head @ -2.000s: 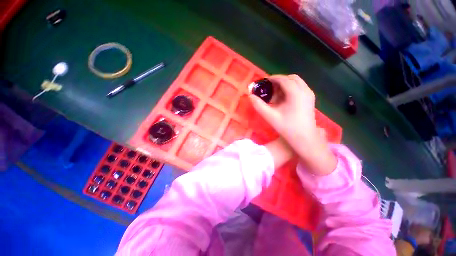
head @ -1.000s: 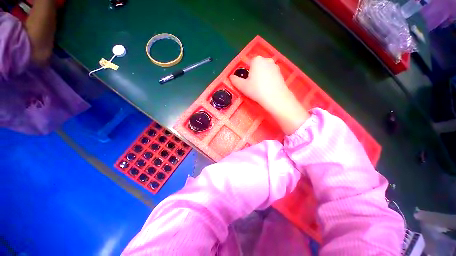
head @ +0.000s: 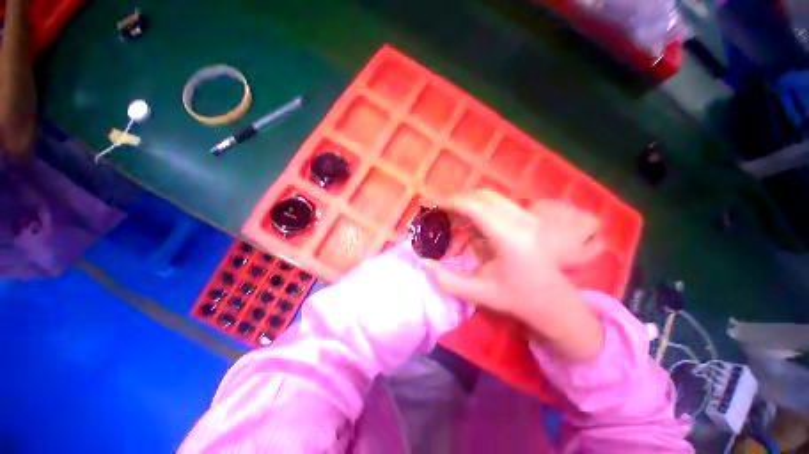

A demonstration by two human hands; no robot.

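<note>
The red foam tray (head: 359,121) lies on the bench under my forearms. Two round black watch heads (head: 329,168) sit in adjoining pockets at its left side. My right hand (head: 501,262) holds another dark round watch head (head: 431,232) between thumb and fingers, over the tray beside my left cuff. My left hand (head: 572,232) is blurred and partly hidden behind my right hand, over the tray's right part. I cannot tell whether it holds anything.
A tape ring (head: 217,95), a pen (head: 257,127) and a white charging puck (head: 138,111) lie left of the tray. A smaller filled red tray (head: 253,297) is low at left. A white hub (head: 733,397) with cables is at right. A person's arm (head: 16,89) shows at far left.
My right hand has left the third pocket of the left row and moved towards my left cuff with a watch head. That pocket is now empty. My left hand now shows beyond my right.
</note>
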